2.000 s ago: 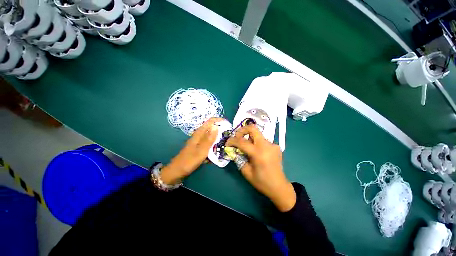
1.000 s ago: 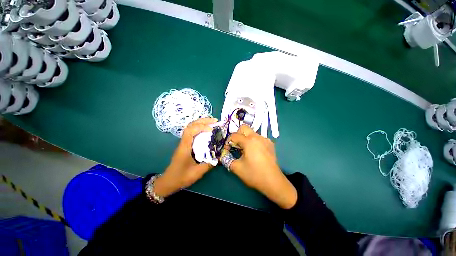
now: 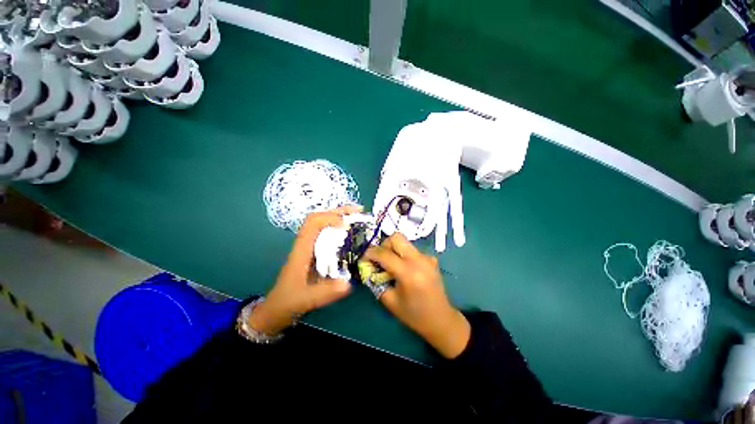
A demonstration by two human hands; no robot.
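Note:
My left hand [image 3: 300, 263] holds a white camera head shell [image 3: 329, 251], its dark electronics facing right. My right hand [image 3: 411, 286] has its fingertips at the wires on the shell's right side. A small yellow item [image 3: 370, 271] shows at these fingers; whether it is a tool or finger cover I cannot tell. Thin dark and red wires [image 3: 383, 222] run from the shell to the round open end of the white camera body [image 3: 420, 156], which lies on the green bench just beyond my hands. Two slim white antennas [image 3: 449, 219] lie beside the body.
A pile of white rings [image 3: 308, 194] lies left of the body, another tangled pile [image 3: 675, 316] at right. Stacked head shells [image 3: 91, 83] stand at upper left, more [image 3: 728, 224] at right. A metal rail [image 3: 464, 96] with a grey post [image 3: 386, 33] edges the belt, where another body [image 3: 714, 98] sits.
The camera view has shifted. The shell's open side has turned and the wires to the body now show more clearly. The yellow item, hidden one second ago, shows again at my right fingers.

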